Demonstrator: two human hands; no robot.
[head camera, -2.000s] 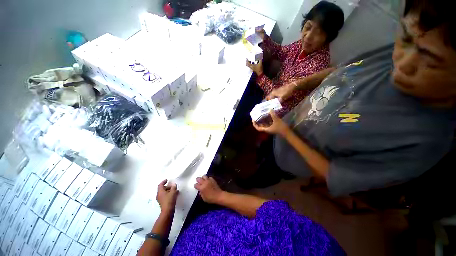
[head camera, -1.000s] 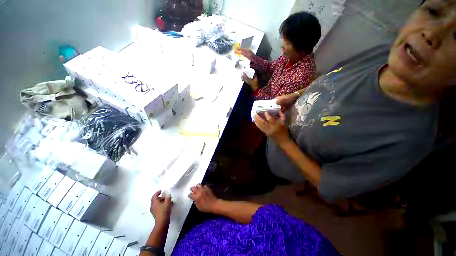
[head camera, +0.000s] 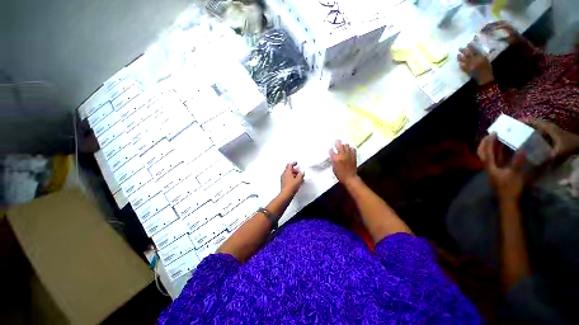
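Note:
My left hand (head camera: 292, 179) is over the white table (head camera: 276, 152), near its front edge, with the fingers curled. The glare hides whether it holds anything small. My right hand (head camera: 343, 161) is palm down on the table to its right, with the fingers bent. A faint pale, shiny thing, perhaps a clear plastic sleeve (head camera: 322, 164), lies beside its fingertips. I cannot tell if my right hand grips it. The two hands are apart.
Rows of white cartons (head camera: 171, 171) cover the table's left. A black bundle in clear plastic (head camera: 276, 66) and stacked cartons (head camera: 355, 57) stand behind. Yellow strips (head camera: 381, 120) lie right. A brown box (head camera: 79, 254) is at far left. Another person's hands hold a white carton (head camera: 513, 131).
The view has swung left and down, showing more carton rows and the brown box. My right hand has gone from the table edge onto the table top, fingers extended further.

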